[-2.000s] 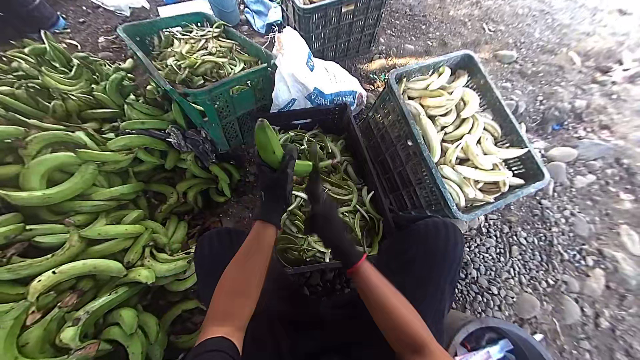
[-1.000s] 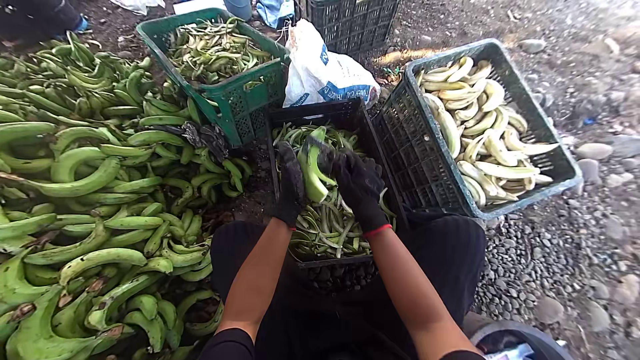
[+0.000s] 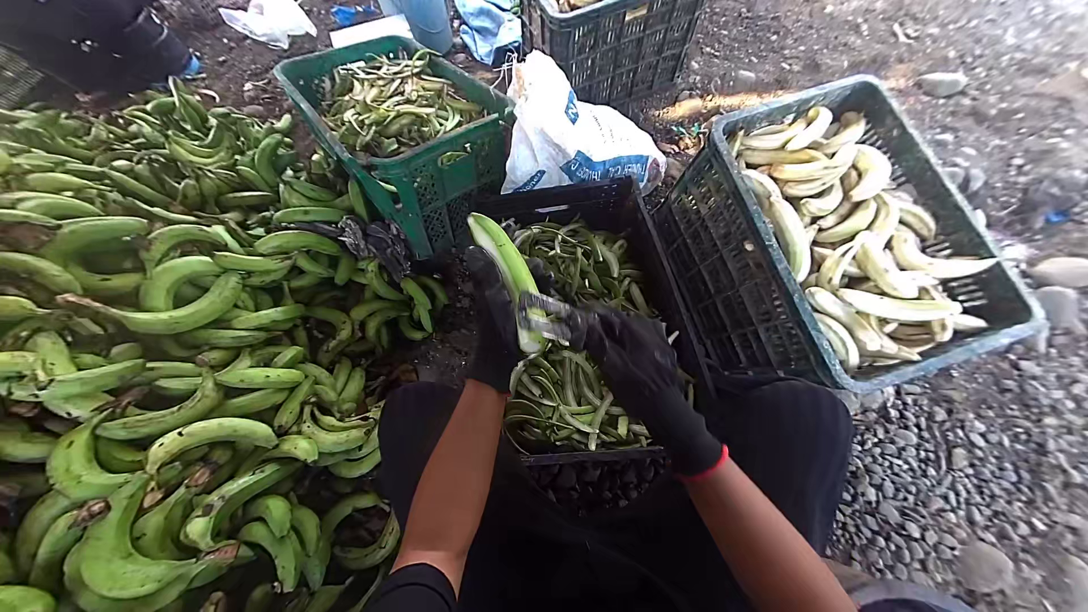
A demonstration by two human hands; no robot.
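Observation:
My left hand (image 3: 493, 319), in a black glove, grips a green plantain (image 3: 503, 251) that stands nearly upright, with pale stripes along its skin. My right hand (image 3: 629, 357), also in a black glove, holds a small peeling tool (image 3: 546, 316) against the lower part of the plantain; the tool is blurred and its exact kind cannot be told. Below both hands is a black plastic crate (image 3: 586, 457) holding strips of green peel (image 3: 569, 391). To the right, a tilted dark green crate (image 3: 943, 365) holds peeled plantains (image 3: 875, 229).
Green plantains (image 3: 187, 314) lie heaped on the left. A green crate of peels (image 3: 408, 187) and a white printed sack (image 3: 578, 136) stand ahead. Another dark crate (image 3: 612, 51) is behind them. Gravel (image 3: 918, 484) covers the right side. Part of a person (image 3: 93, 42) shows at the top left.
The right hand has brought the tool to the plantain's lower end. Two seconds ago the plantain's visible skin was mostly green; now pale stripes run along it.

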